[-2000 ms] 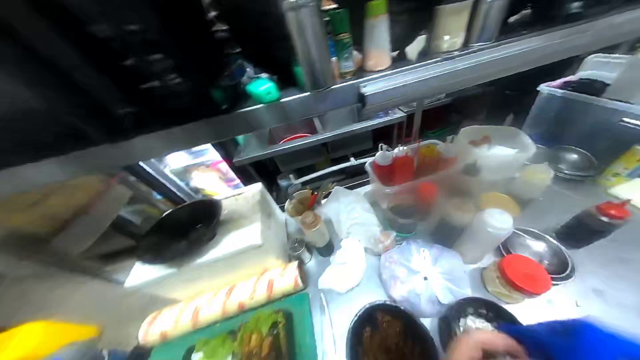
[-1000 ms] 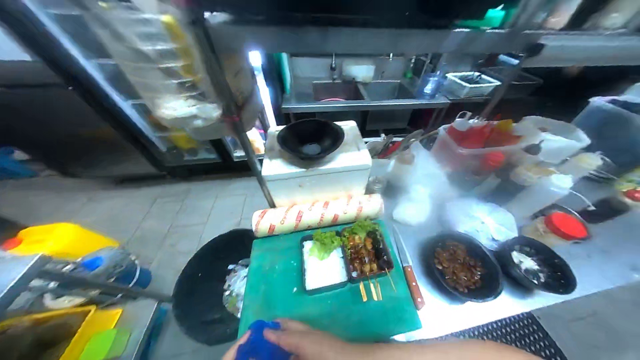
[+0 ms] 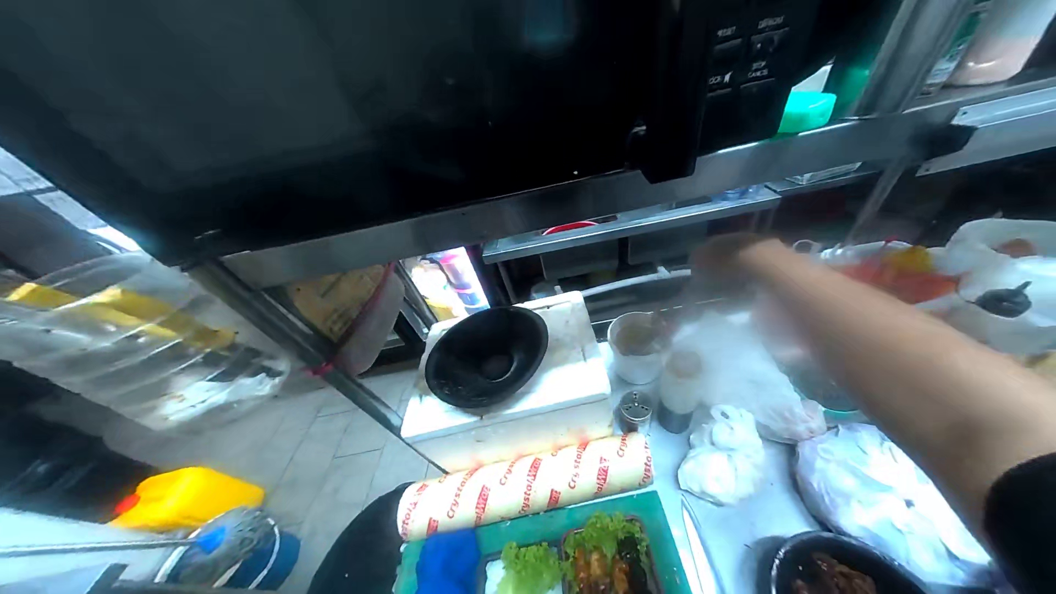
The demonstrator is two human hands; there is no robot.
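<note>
My right hand [image 3: 730, 262], blurred, reaches over the back of the steel counter, above a white plastic container [image 3: 635, 346] and plastic bags; what its fingers do cannot be made out. My left hand is out of view. At the bottom, a green cutting board [image 3: 660, 528] bears a tray of skewered meat [image 3: 606, 569] with lettuce [image 3: 528, 568] beside it and a blue cloth-like thing [image 3: 448, 561]. A roll of cling film [image 3: 528, 487] lies along the board's back edge. A knife [image 3: 697, 544] lies right of the board. A black bowl [image 3: 487, 356] rests on a white box [image 3: 569, 330].
A black microwave [image 3: 371, 107] on a steel shelf [image 3: 511, 202] hangs over the counter's back. A black bowl of dark meat [image 3: 833, 573], knotted bags [image 3: 724, 454] and a metal-topped shaker [image 3: 635, 410] stand at right. A yellow jerrycan [image 3: 194, 497] and a blue bucket [image 3: 276, 557] are lower left.
My right arm has moved from the front of the cutting board out over the counter's back. The blue thing, at my hand a second ago, now lies on the board's left part. The view has shifted.
</note>
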